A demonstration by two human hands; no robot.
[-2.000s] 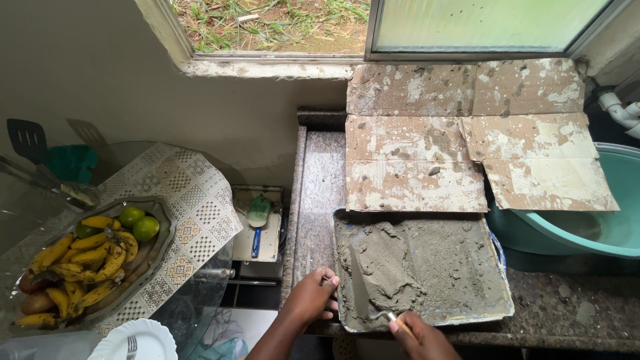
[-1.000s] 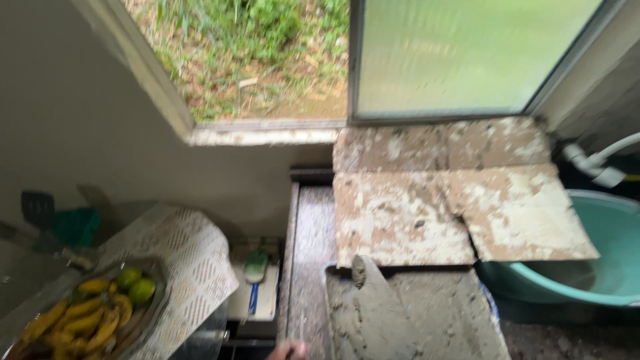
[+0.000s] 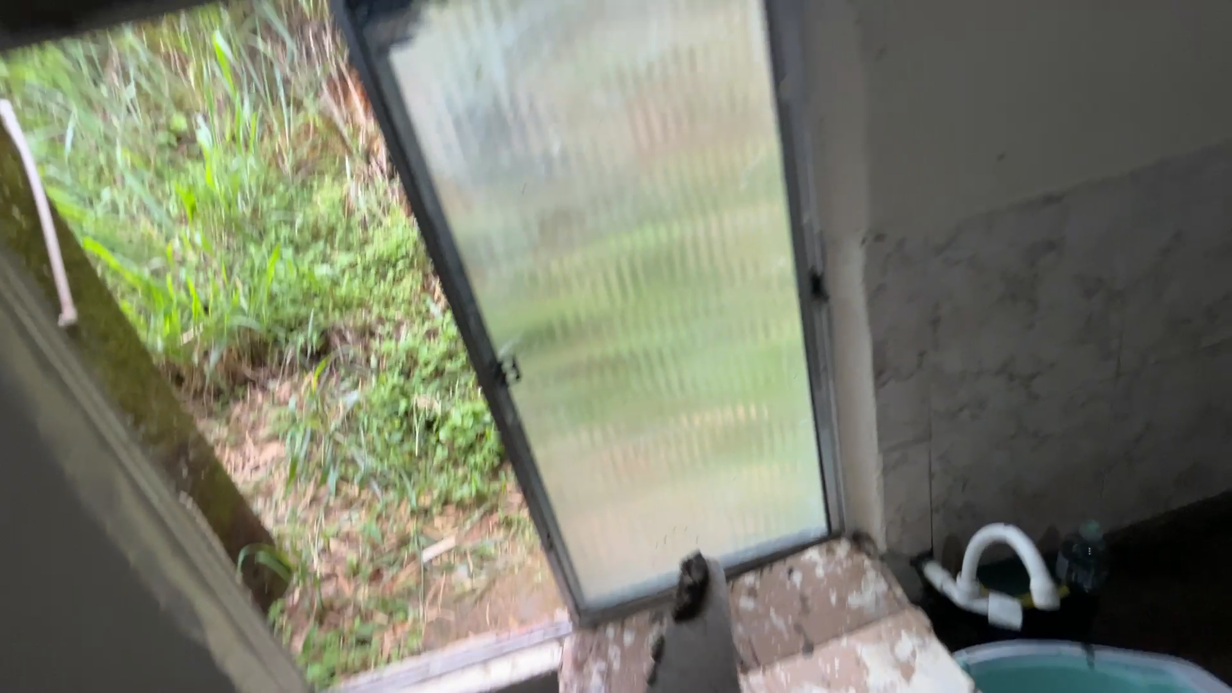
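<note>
At the bottom centre of the head view, the blade of a trowel (image 3: 695, 626) points upward, with a dark lump of wet mortar (image 3: 690, 585) on its tip. Its handle is below the frame, so what holds it is hidden. Neither of my hands shows. Behind the blade lies a mortar-spattered sheet of cardboard (image 3: 804, 599), reaching to the window sill. The mortar tray is out of view.
A ribbed glass window pane (image 3: 635, 318) in a metal frame stands beside the open gap. A white plastic pipe (image 3: 1006, 539) and a bottle (image 3: 1085, 556) sit at right, above a teal basin (image 3: 1088, 669). Marble-look tiles (image 3: 1030, 337) cover the right wall.
The view has swung up sharply toward the window. The trowel, in the tray in the oldest frame, is now raised in front of the cardboard. Both hands have left the view.
</note>
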